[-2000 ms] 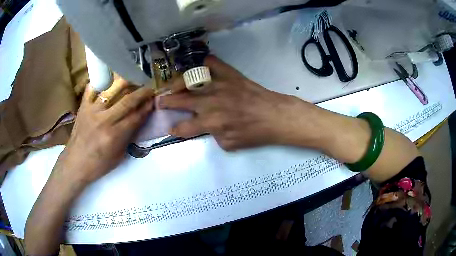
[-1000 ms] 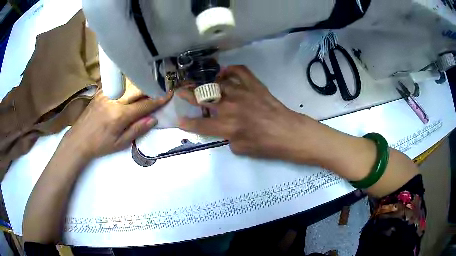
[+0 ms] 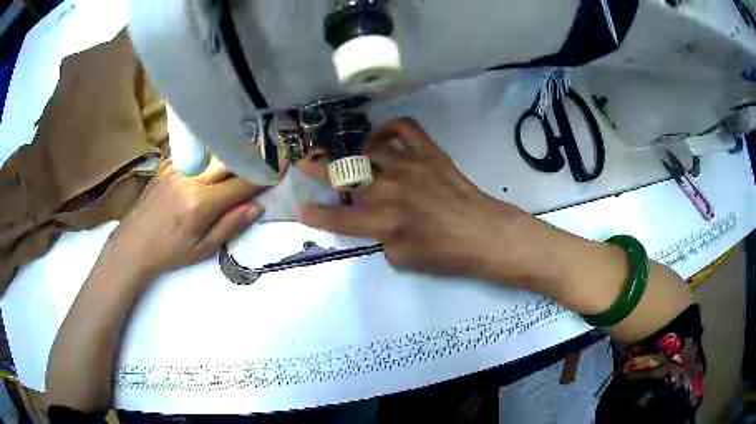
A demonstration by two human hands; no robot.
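The brown cloth garment (image 3: 91, 141) lies bunched at the left of the machine head. A small white piece of cloth (image 3: 280, 199) shows between my hands, just in front of the needle area. My left hand (image 3: 186, 207) lies on the cloth, its fingers pressing at the white piece's left side. My right hand (image 3: 423, 195) is behind and beside the lower tension dial (image 3: 350, 171), its fingertips on the white piece's right side. The presser foot (image 3: 289, 147) is partly hidden by the machine head and my fingers.
The white sewing machine head (image 3: 464, 37) spans the top. Black-handled shears (image 3: 572, 137) lie on the bed with pale threads at their handles. Pink-handled snips (image 3: 690, 189) lie at the far right. A printed ruler scale (image 3: 398, 344) runs along the table's front edge.
The view has shifted, so the machine and tools appear lower. My right hand has drawn slightly back from the left, and the slide cover area shows more in front of the white piece.
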